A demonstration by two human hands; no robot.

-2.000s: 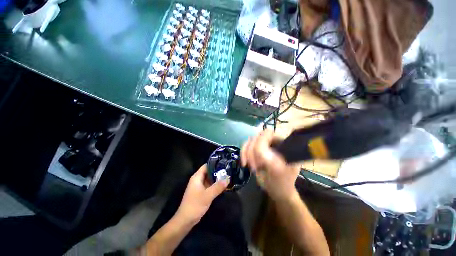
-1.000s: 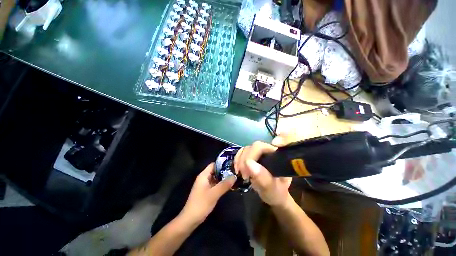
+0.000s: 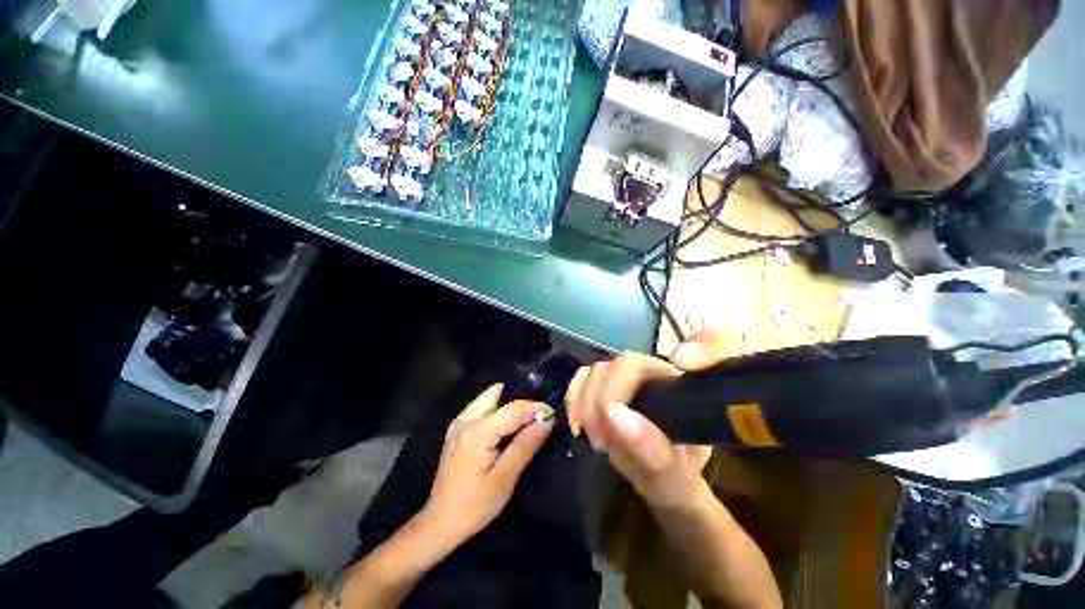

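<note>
My left hand (image 3: pixel 482 458) holds the glossy black round motor housing (image 3: pixel 545 378) over my lap, thumb and fingers at its near left side. A small pale piece shows at my left fingertips. My right hand (image 3: pixel 637 416) grips the front end of the thick black electric screwdriver (image 3: pixel 809 399) with an orange-yellow band. The screwdriver lies nearly level, its front end at the housing's right side. The bit and much of the housing are hidden by my right fingers and dark shadow.
On the green bench (image 3: pixel 214 143) are a clear blister tray (image 3: pixel 530 155) with rows of motors, a white-grey screw feeder (image 3: pixel 648 131), black cables and a power adapter (image 3: pixel 851 256) on cardboard (image 3: pixel 744 297). A brown cloth (image 3: pixel 916 89) lies behind. A black parts bin (image 3: pixel 256 369) is at lower left.
The screwdriver came down and right hand closed in at the housing, blurred at first, now steady. The housing has turned away and shows less of its inside. The bench view has shifted slightly.
</note>
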